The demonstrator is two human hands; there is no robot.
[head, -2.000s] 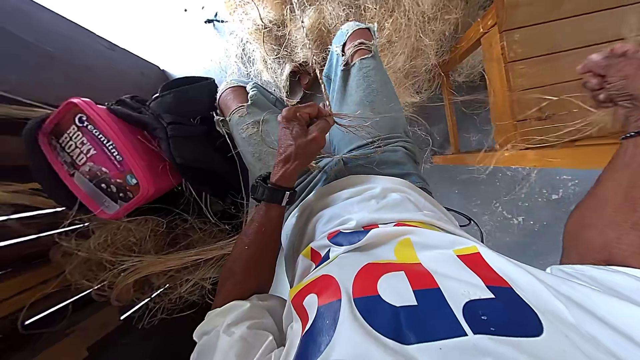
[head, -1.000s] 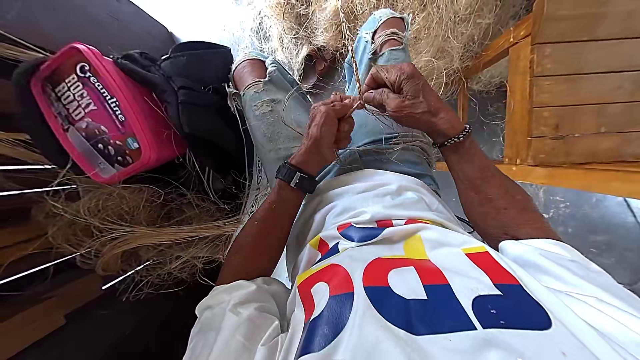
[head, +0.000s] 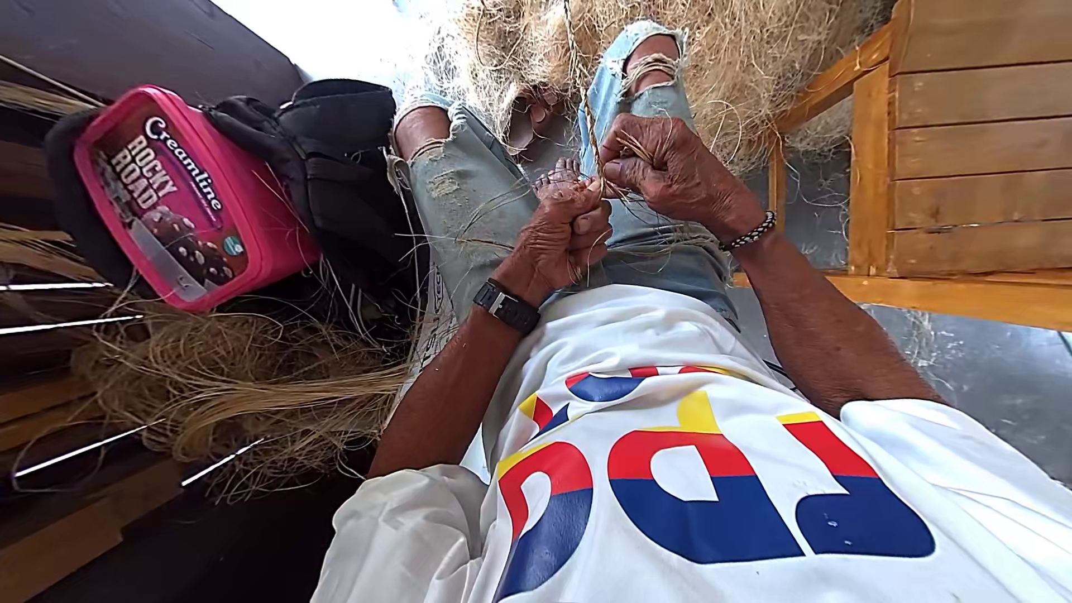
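Note:
A thin twisted cord of plant fiber (head: 591, 126) runs down from the top of the view, in front of my knee, to my hands. My left hand (head: 563, 234), with a black watch at the wrist, is closed on the cord's lower end. Close to its right, almost touching, my right hand (head: 670, 167) grips loose fiber strands (head: 638, 151) that come off the cord; a braided bracelet circles that wrist. Stray strands lie across the thighs of my torn jeans (head: 477, 197). The fingertips of both hands are partly hidden.
A pink plastic ice cream tub (head: 251, 226) lies tilted by a black bag (head: 347, 167) at the left. Below it is a bundle of pale fibers (head: 268, 402). A large heap of tangled fiber (head: 737, 67) lies beyond my knees. Wooden slatted furniture (head: 980, 159) stands at the right.
My right hand was far out to the right two seconds ago, then came in to my left hand. It stays beside it now, gripping strands.

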